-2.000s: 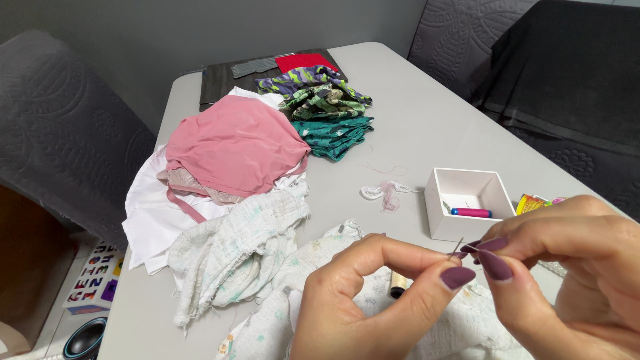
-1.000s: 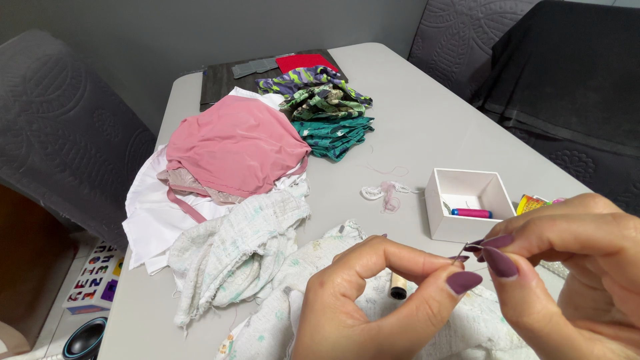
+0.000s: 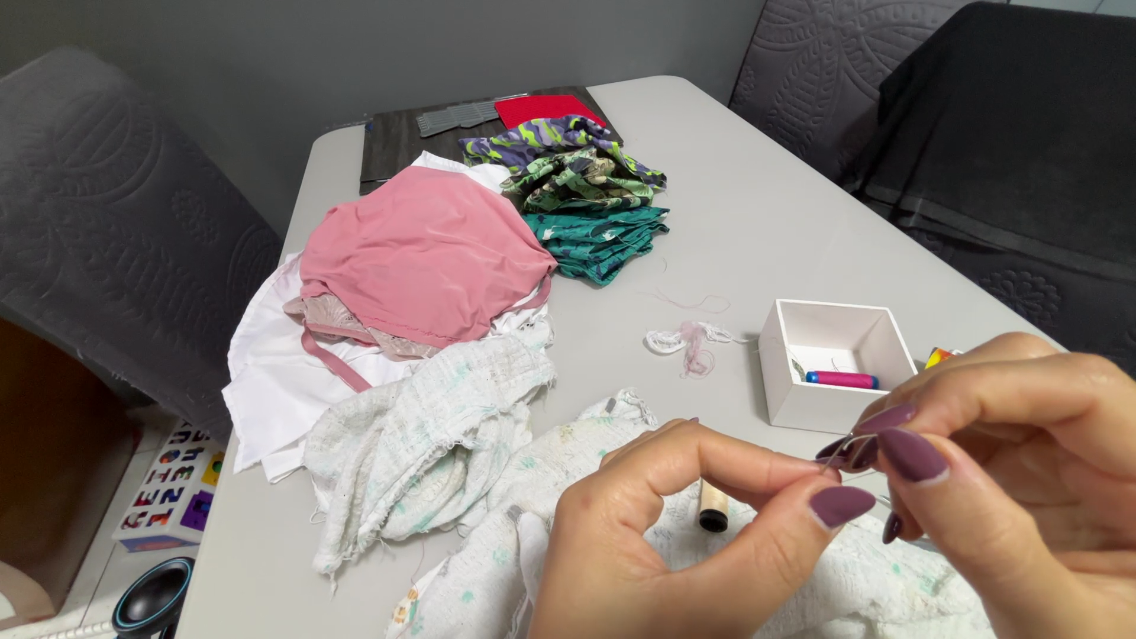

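Observation:
My left hand (image 3: pixel 692 532) pinches a thin sewing needle (image 3: pixel 834 454) between thumb and forefinger, at the lower right. Close against it, my right hand (image 3: pixel 1003 470) pinches a fine light thread (image 3: pixel 865 437) at the needle's upper end; whether the thread passes through the eye cannot be told. Beneath both hands lies a white muslin cloth (image 3: pixel 568 461) with green print. On it, partly behind my left hand, is a cream thread spool (image 3: pixel 713 506) with a dark end. A white open box (image 3: pixel 834 404) beyond the hands holds a magenta thread spool (image 3: pixel 841 380).
Pink fabric (image 3: pixel 426 257) lies over white cloth (image 3: pixel 266 390) at the left of the grey table (image 3: pixel 763 195). Behind are folded patterned fabrics (image 3: pixel 586 182), a red piece (image 3: pixel 546 111) and a dark board (image 3: pixel 390 146). Loose tangled thread (image 3: pixel 697 346) lies left of the box. Chairs flank the table.
The fingertips of both hands have shifted slightly around the needle and thread. My hands stay close together over the muslin, and the fabrics and box have not moved.

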